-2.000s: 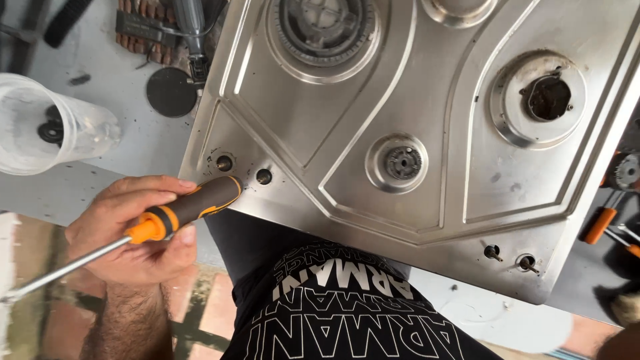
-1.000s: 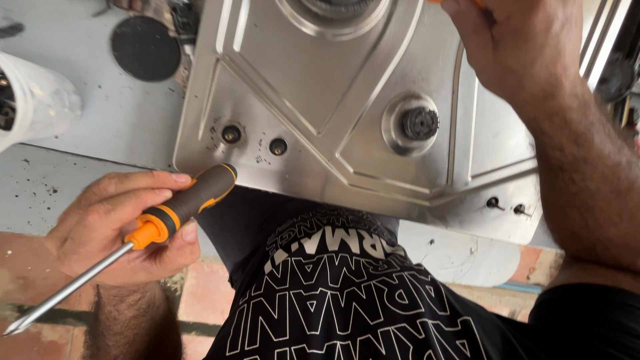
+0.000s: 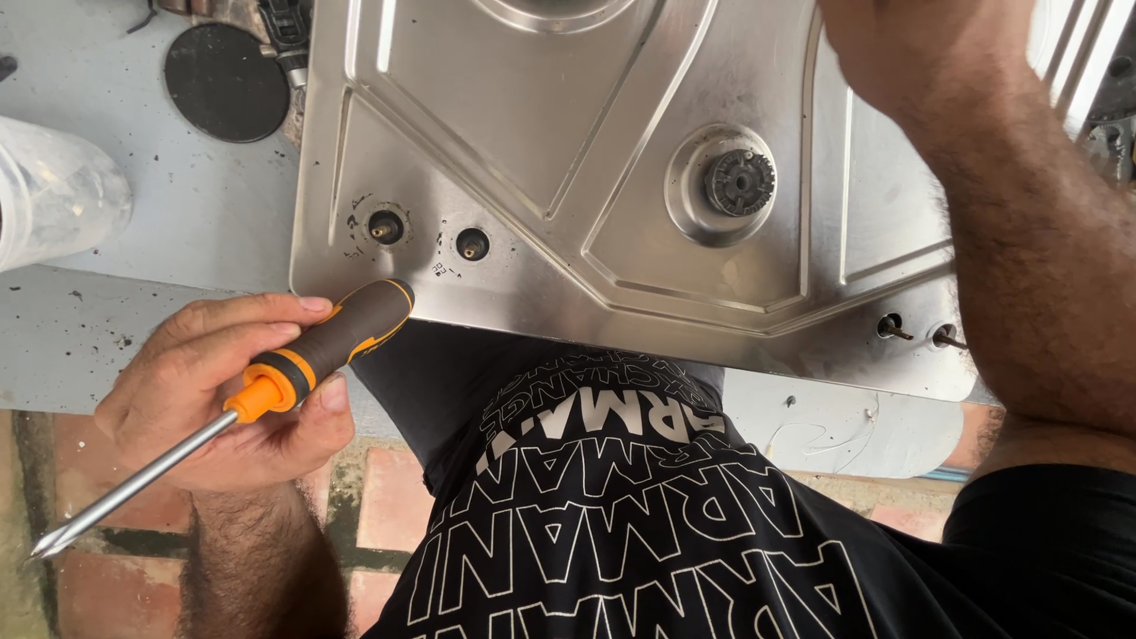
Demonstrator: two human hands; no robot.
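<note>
My left hand (image 3: 240, 390) holds an orange and black Phillips screwdriver (image 3: 355, 324) by its handle, the steel tip pointing down and left, away from the stove. Beside it lies the stainless steel top of a gas cooktop (image 3: 497, 293), with two holes at the left corner that show brass-tipped valve stems (image 3: 384, 228). A small burner (image 3: 740, 183) sits in a round recess at centre right. Two more stems (image 3: 895, 328) stick out at the lower right. My right hand (image 3: 923, 44) reaches over the cooktop at the top edge; its fingers are out of frame.
On the grey work surface (image 3: 177, 213) are a translucent plastic tub (image 3: 67, 191) at the left and a flat black disc (image 3: 227, 82). A dark tool (image 3: 286, 35) lies at the cooktop's upper left edge. Thin wire (image 3: 825, 439) lies below the cooktop at the right.
Two seconds ago my right hand was not over the cooktop; it now reaches across its right side. My left hand keeps hold of the screwdriver. The view has shifted.
</note>
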